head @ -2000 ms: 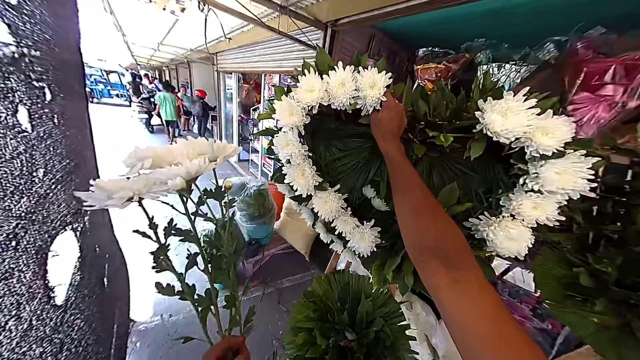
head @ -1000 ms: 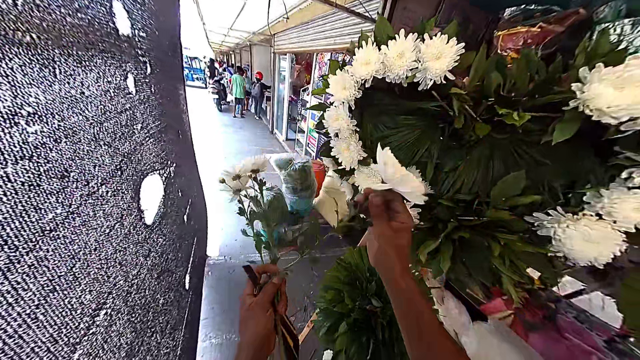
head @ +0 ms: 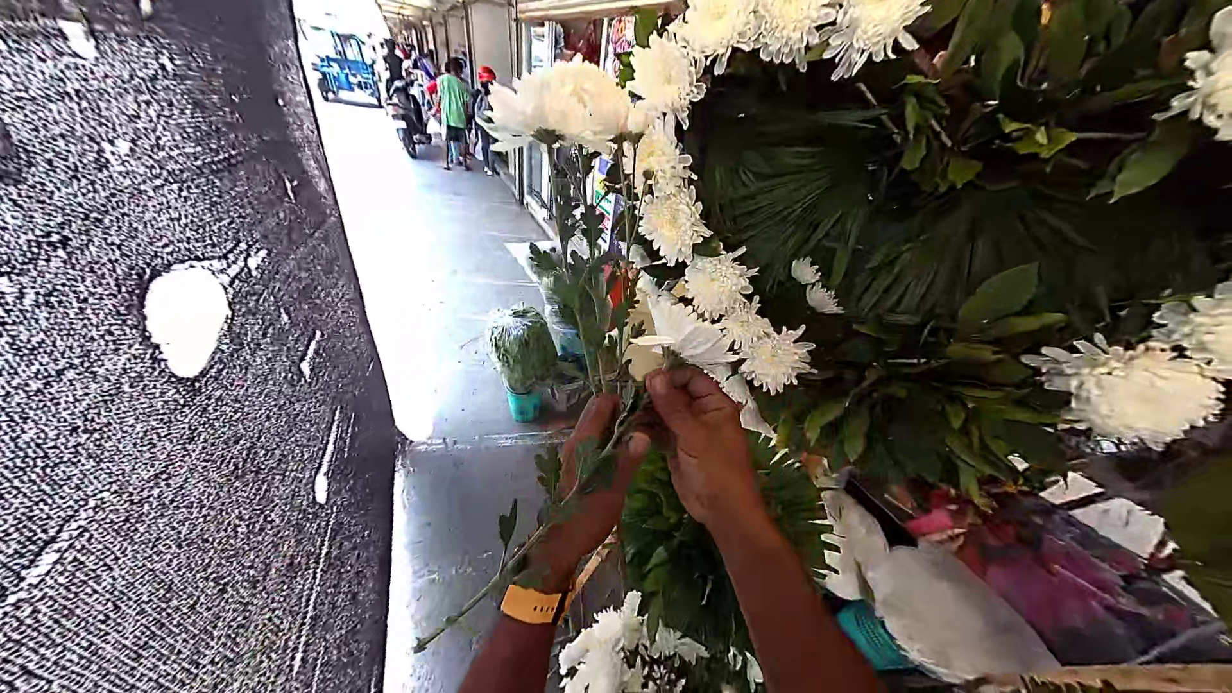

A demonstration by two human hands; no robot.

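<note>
My left hand [head: 599,464], with an orange band at its wrist, holds leafy stems [head: 576,279] that carry large white chrysanthemums [head: 568,101] at their tops. Close to its right, my right hand [head: 701,433] pinches the stem of a white chrysanthemum [head: 685,332] just under the bloom. That bloom's leafy stem slants down to the left across my left hand. Right behind the hands stands a wreath of dark green leaves [head: 962,221], with white chrysanthemums [head: 717,284] set in a curve along its left side and more at the right edge.
A dark mesh sheet [head: 192,385] with holes fills the left. Beyond it, a walkway [head: 472,226] runs back to several people and a blue vehicle [head: 346,67]. Bundled greenery in a teal pot [head: 525,402] stands on the floor. White chrysanthemums [head: 616,640] and wrapped materials [head: 962,606] lie low.
My right hand was up at the top of the wreath, then held a white bloom at its lower left. My hands are now close together, my left hand raised beside the right.
</note>
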